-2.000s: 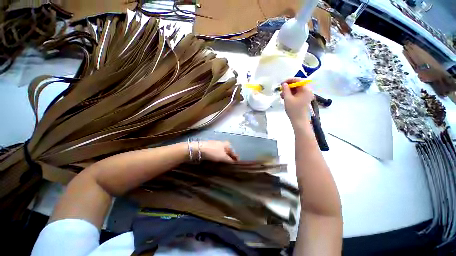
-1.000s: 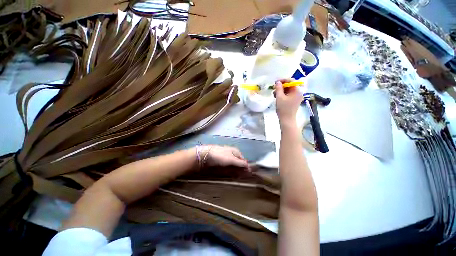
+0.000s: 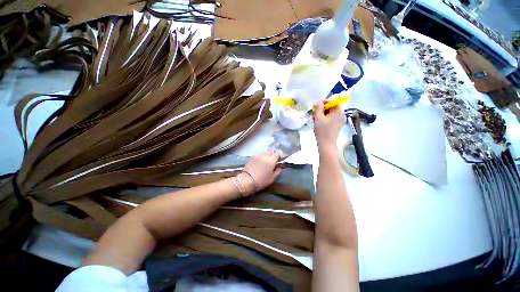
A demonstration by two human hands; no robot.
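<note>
My right hand [image 3: 329, 122] holds a yellow glue brush [image 3: 337, 102] with its tip at the white glue pot [image 3: 292, 117]. Another yellow handle [image 3: 284, 101] rests at the pot's left rim. My left hand [image 3: 263, 169] is closed at the end of a strap [image 3: 293, 154] near the top edge of the grey board [image 3: 299, 178]. Its fingertips seem to pinch the strap's pale end. Several brown straps [image 3: 265, 225] with white edge lines lie over the board below my left forearm. A large strap bundle [image 3: 142, 114], tied with a black band, fans out at the left.
A whitish glue bottle [image 3: 330, 39] stands behind the pot, beside a blue tape roll [image 3: 352, 71]. A hammer [image 3: 360, 149] lies over a cream tape ring [image 3: 346, 159] right of my right hand. Beyond are a clear plastic bag [image 3: 393, 80], a pale sheet [image 3: 416, 142] and thin dark strips [image 3: 504, 211].
My left hand has moved up the board towards the glue pot, and the straps below it are spread out. My right hand with the brush stays by the pot, shifted slightly left.
</note>
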